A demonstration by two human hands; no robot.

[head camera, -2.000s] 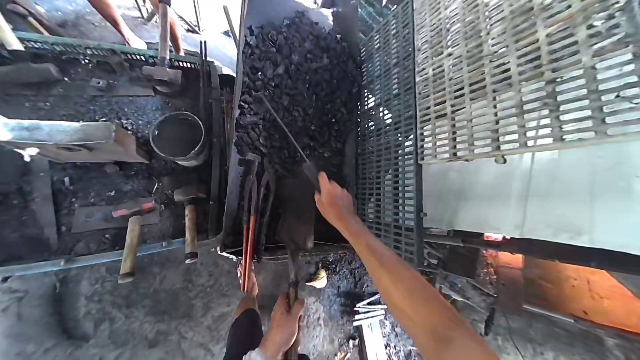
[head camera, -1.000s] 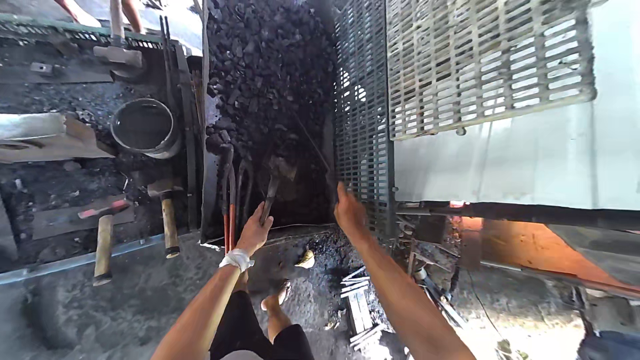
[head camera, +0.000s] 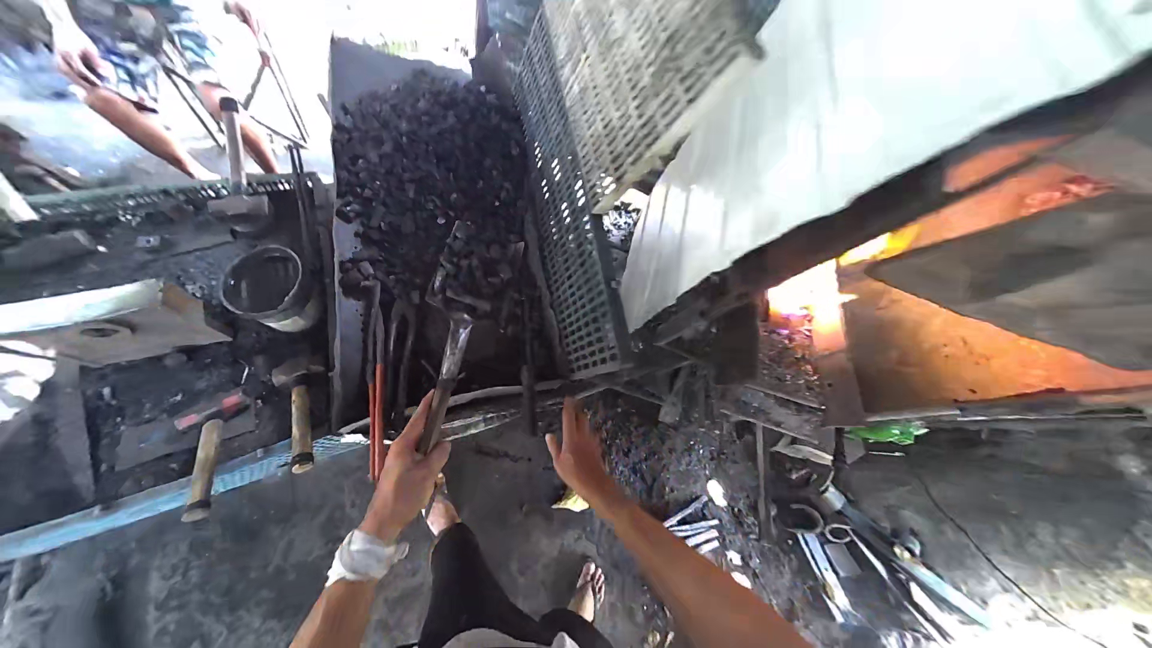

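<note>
My left hand (head camera: 409, 468), with a white wrap at the wrist, grips the handle of a long metal tool (head camera: 454, 346). The tool's far end lies over the front of a bin of charcoal (head camera: 432, 153); I cannot tell its exact kind. My right hand (head camera: 578, 450) is empty, fingers extended, just outside the bin's front edge. A thin dark rod with a thicker handle (head camera: 528, 378) stands in the bin a little left of that hand, apart from it. Red-handled tongs (head camera: 375, 405) lean at the bin's left front corner.
On the left bench are hammers (head camera: 301, 414), a metal pot (head camera: 265, 283) and a metal block (head camera: 108, 324). A plastic grate (head camera: 576, 270) borders the bin. A fire (head camera: 805, 297) burns at the right beside sheet metal (head camera: 765, 135). Metal pieces (head camera: 837, 558) lie on the ground. Another person's legs (head camera: 144, 130) show upper left.
My right hand has let go of the thin rod, which now rests in the bin. The left hand still holds its tool. The view has swung toward the fire.
</note>
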